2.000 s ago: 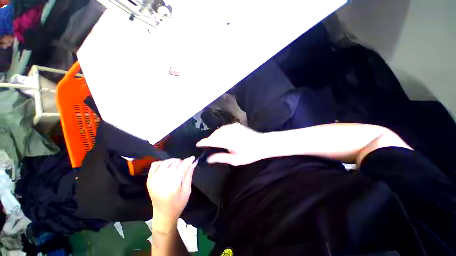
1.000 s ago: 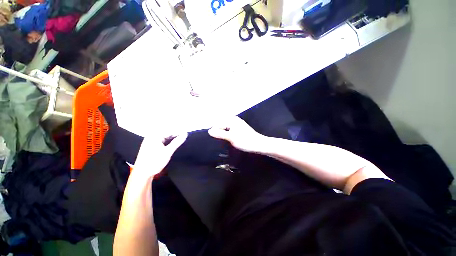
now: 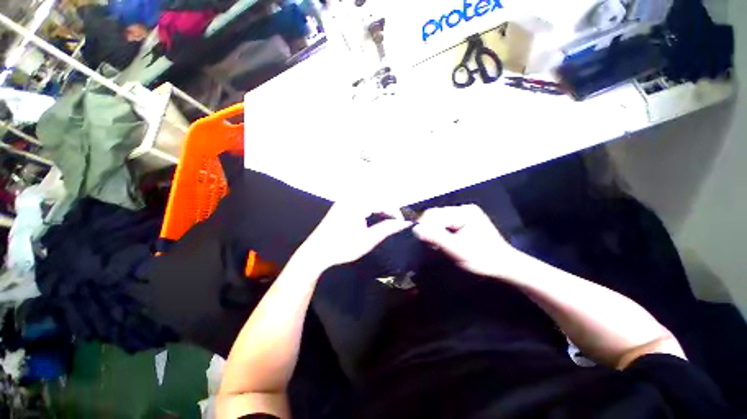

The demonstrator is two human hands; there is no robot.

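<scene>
A dark fabric panel hangs over the front left edge of the white table and runs across the lap. My left hand holds its edge just in front of the table. My right hand is close beside it, its thumb and fingers pinched on the same dark fabric. The two sets of fingertips nearly touch. What lies between the fingers is too small and dark to tell.
The white machine table carries the sewing machine, black scissors and dark red snips. An orange basket stands left of it. A dark garment heap lies at the left. A pale wall is at the right.
The view has swung, so the table and machine sit further right in it. My hands were apart with a stretch of dark fabric between them; now they have come together on it.
</scene>
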